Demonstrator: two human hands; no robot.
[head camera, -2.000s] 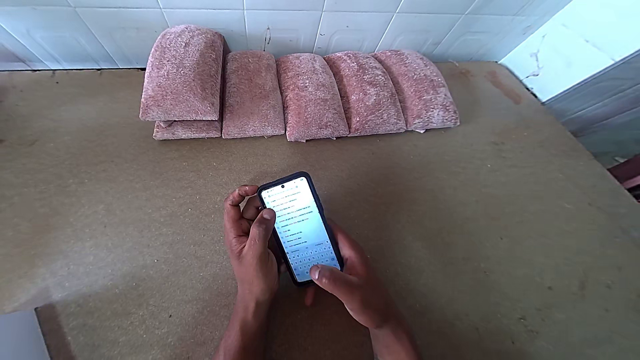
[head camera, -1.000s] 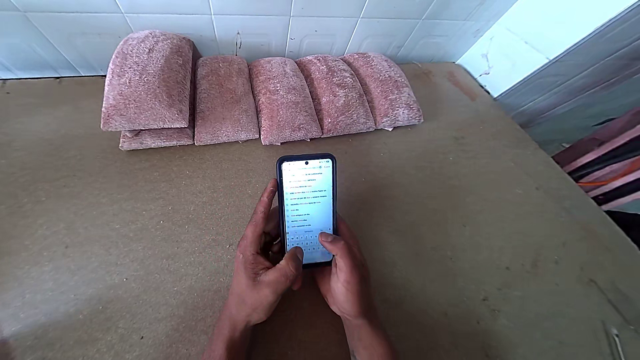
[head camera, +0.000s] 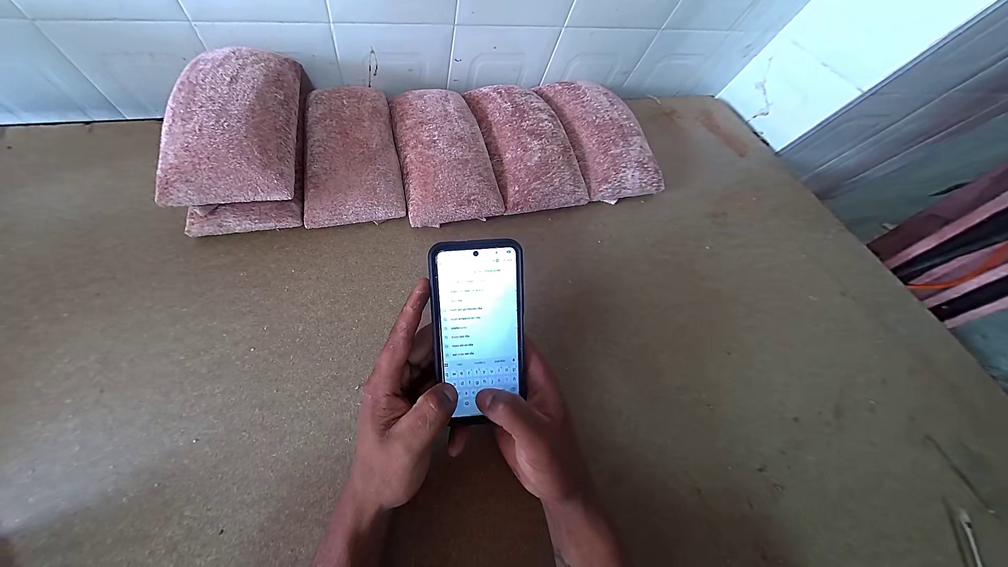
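A smartphone (head camera: 478, 331) in a dark case is held upright above the table, its lit screen showing lines of text and a keyboard. My left hand (head camera: 402, 417) grips its left side, with the fingers behind and the thumb at the lower left of the screen. Around the lower right side is my right hand (head camera: 528, 425), its thumb over the keyboard. Beyond the phone, several curved pinkish fabric-covered pieces (head camera: 445, 157) lie in a row against the wall. The leftmost piece (head camera: 232, 130) rests on top of another (head camera: 244, 218).
The brown table (head camera: 748, 331) spreads below my hands. White wall tiles (head camera: 504, 47) run along its back edge. Past the right edge are pinkish and dark strips (head camera: 953, 252) with an orange cord. A small thin object (head camera: 969, 531) lies at the lower right.
My left thumb, earlier on the phone's upper left edge, is now low by the keyboard. The phone, tilted two seconds ago, is now nearly straight. The view has shifted somewhat.
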